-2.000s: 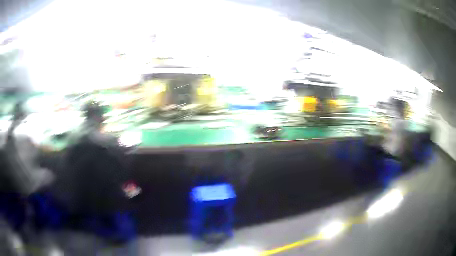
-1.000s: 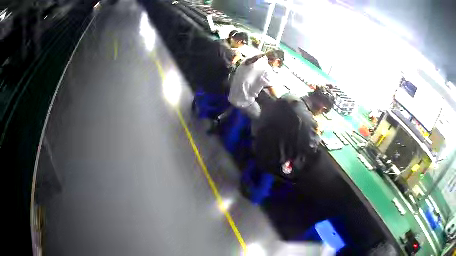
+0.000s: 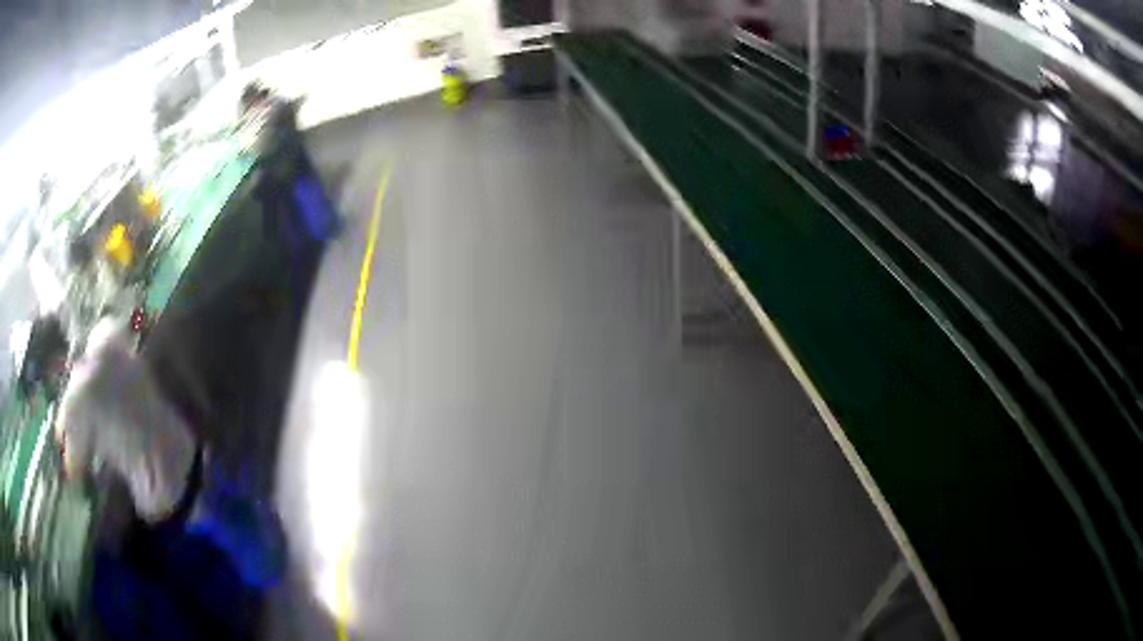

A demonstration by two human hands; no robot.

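Neither my left hand nor my right hand is in the picture. Nearest in front of me is the grey floor (image 3: 501, 413) of an aisle, with a yellow line (image 3: 365, 269) on its left side. A long dark green bench (image 3: 802, 288) with a pale edge runs along the right. No paper or pen shows. The picture is blurred.
A person in a pale top (image 3: 125, 420) is at the lower left beside blue stools (image 3: 245, 532). Another person in dark clothes (image 3: 282, 144) is farther up by a blue stool (image 3: 311, 210). A green workbench (image 3: 201, 225) runs along the left. A yellow object (image 3: 453, 85) stands at the far end.
The view has swung round: the lit workbench and seated people now lie on the left, and the long green bench fills the right. A white patch at the earlier bottom edge is gone.
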